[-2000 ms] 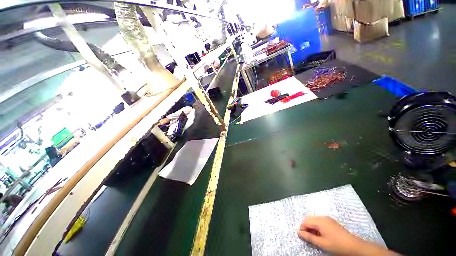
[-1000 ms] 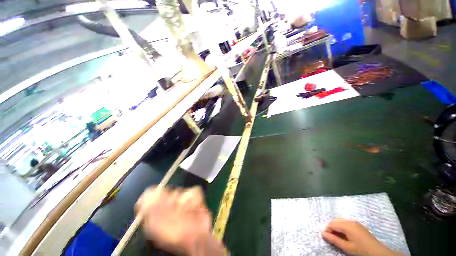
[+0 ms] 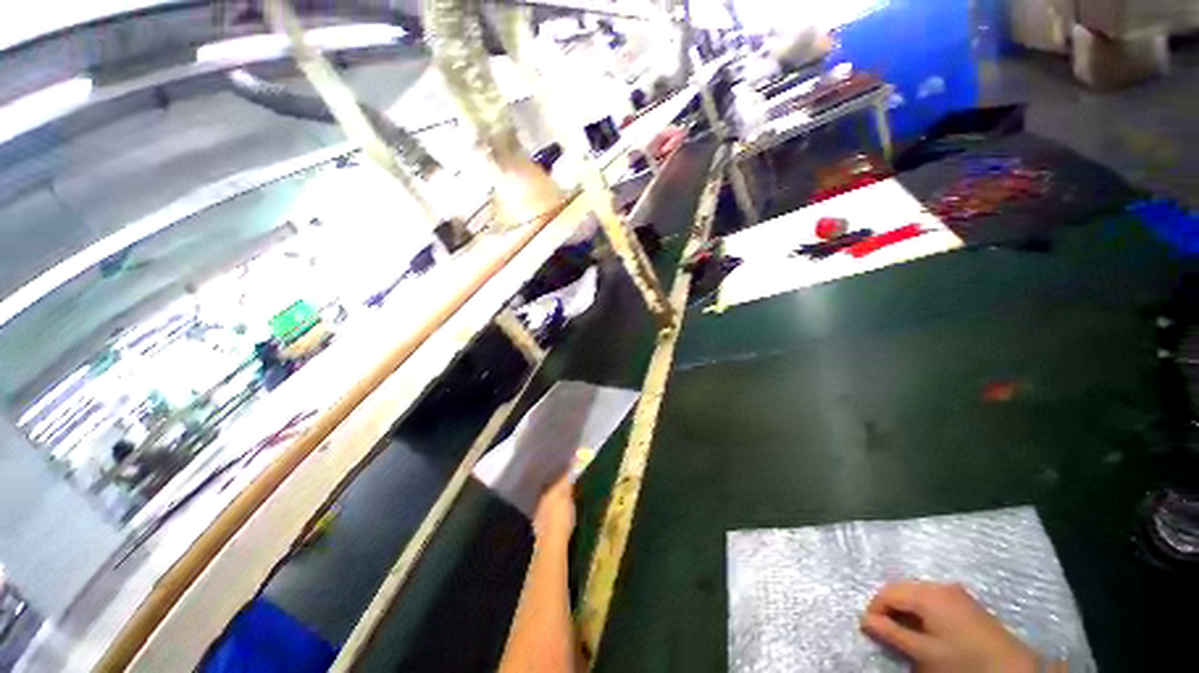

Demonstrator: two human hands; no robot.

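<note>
A silvery-white protective sheet (image 3: 802, 592) lies on the green bench in front of me. My right hand (image 3: 934, 628) rests on it with fingers curled; whether it holds anything cannot be told. My left hand (image 3: 556, 504) reaches over the belt to the near edge of a loose white-grey sheet (image 3: 546, 440). Its fingertips touch or overlap the sheet; a firm grip cannot be made out. A small yellow spot shows at the fingertips.
A chipped yellow edge rail (image 3: 631, 489) separates bench and belt. A white board (image 3: 776, 263) with red and black wires lies further up. A metal wool cleaner (image 3: 1170, 523) is at the right edge. A blue object (image 3: 270, 644) is at lower left.
My left hand came into view, blurred over the belt, and has moved forward to the loose sheet. My right hand stays on the silvery sheet. The view has turned left, so the fan is gone.
</note>
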